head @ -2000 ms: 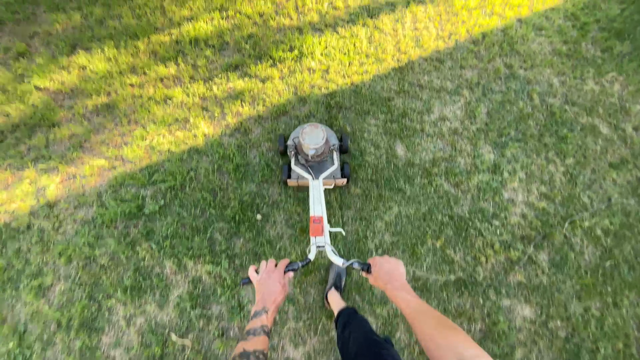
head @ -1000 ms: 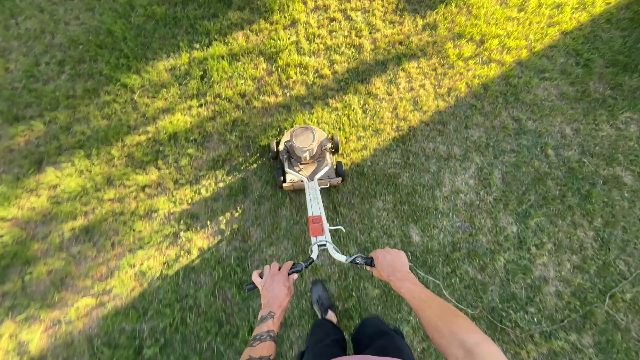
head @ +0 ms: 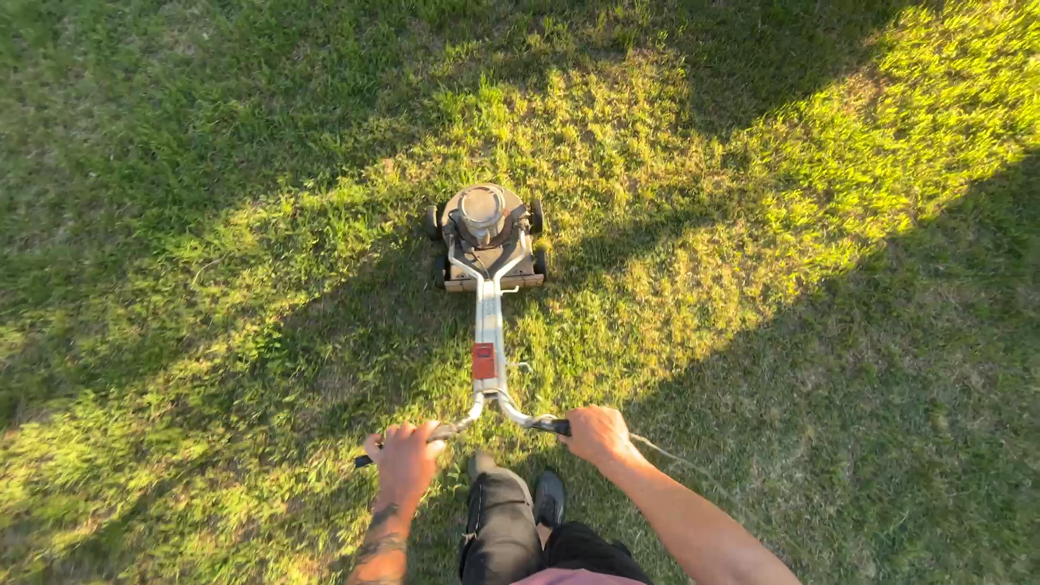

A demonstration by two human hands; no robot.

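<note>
A walk-behind lawn mower (head: 483, 231) stands on the grass ahead of me, with a round motor housing on top and dark wheels at its sides. Its pale metal handle (head: 489, 321) runs back toward me, bears a red box (head: 484, 361) and splits into two curved grips. My left hand (head: 406, 455) is wrapped around the left grip, whose black end (head: 363, 461) sticks out past the fingers. My right hand (head: 599, 432) holds the black right grip (head: 551, 426).
Grass (head: 853, 439) lies all around, with sunlit bands and long shadows across it. A thin cord (head: 678, 459) trails from near my right hand over the lawn. My shoes (head: 549, 497) are just behind the handle.
The mower has moved from the shadowed grass into a patch crossed by sunlight, with both hands staying on its handle. My feet have stepped along behind it.
</note>
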